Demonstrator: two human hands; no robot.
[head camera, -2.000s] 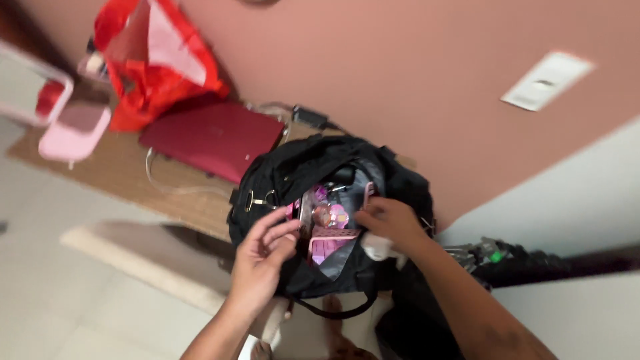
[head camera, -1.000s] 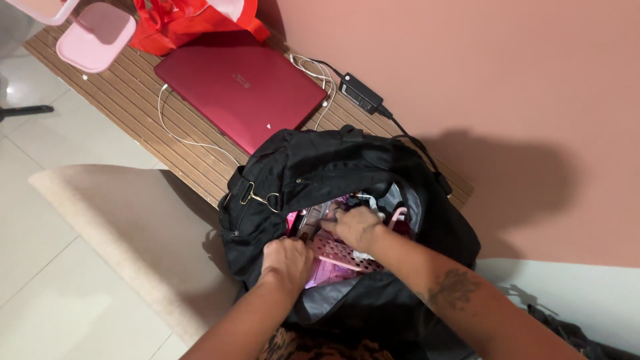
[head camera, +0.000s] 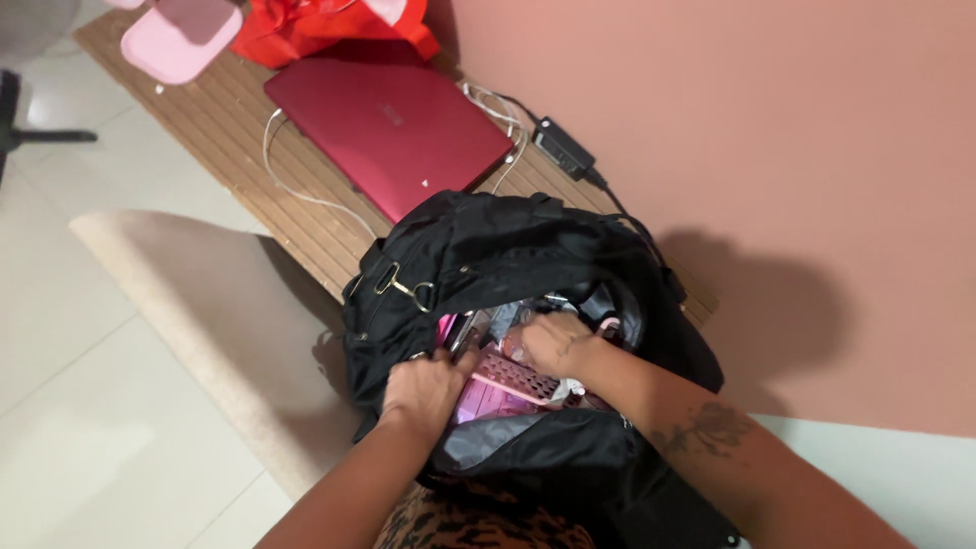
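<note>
A black fabric bag with a grey lining gapes open in the middle of the view. Inside it lie a pink perforated plastic basket, a shiny pink-purple package and various small items. My left hand rests at the left edge of the opening, its fingertips down among the items beside the basket. Deeper inside is my right hand, above the basket's far side, its fingers bent and partly hidden. Whether either hand grips anything cannot be seen.
Behind the bag a closed red laptop lies on a slatted wooden table, with white cables and a black power adapter. A red bag and a pink tray-like item are farther back. A beige chair back stands left; a pink wall borders the right.
Two seconds ago both hands were higher over the opening; now they reach down into the bag. Since one second ago my right hand has shifted slightly among the contents. The view has moved closer.
</note>
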